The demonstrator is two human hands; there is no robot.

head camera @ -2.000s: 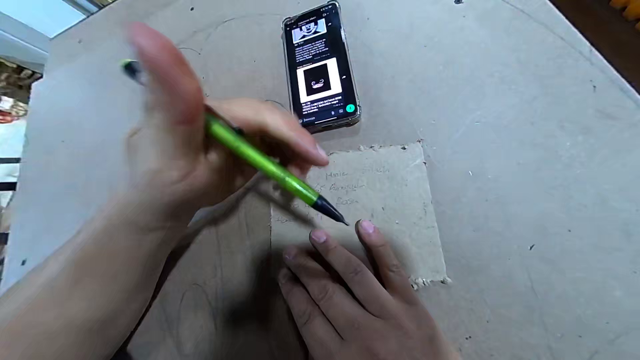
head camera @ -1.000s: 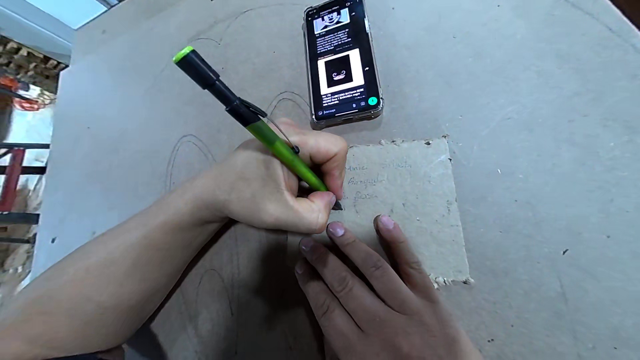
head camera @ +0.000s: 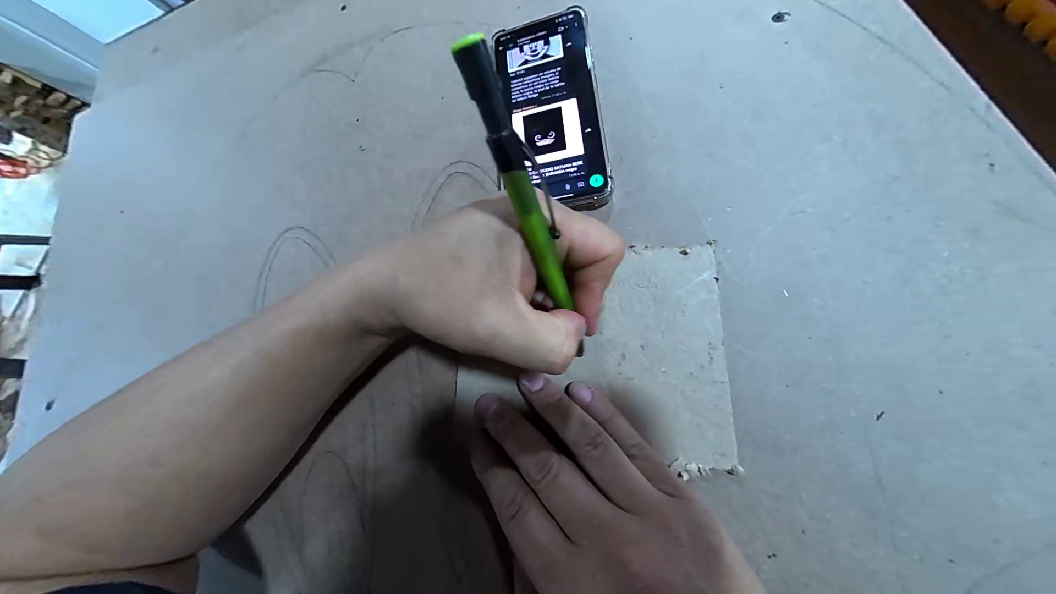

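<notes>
My left hand point(head camera: 495, 289) grips a green and black mechanical pencil point(head camera: 528, 206), its tip low over a rough-edged square piece of board point(head camera: 668, 346). Whether the tip touches is hidden by my thumb. Faint handwriting shows on the board's upper part, mostly covered by my left hand. My right hand point(head camera: 594, 487) lies flat on the board's lower left, fingers extended and holding nothing. Just beyond the board lies a smartphone point(head camera: 598, 124) in a clear case, its screen lit with pictures and text; the pencil's upper part overlaps it in view.
Everything lies on a large grey board surface point(head camera: 858, 330) with pencilled curves and loops. At the top right, an orange object point(head camera: 1027, 21) shows beyond its edge. Dark bars point(head camera: 16, 282) and clutter stand past the left edge.
My left hand, turned palm-up with the pencil loosely held two seconds ago, has come down over the board and closed around the pencil. My right hand stays on the board.
</notes>
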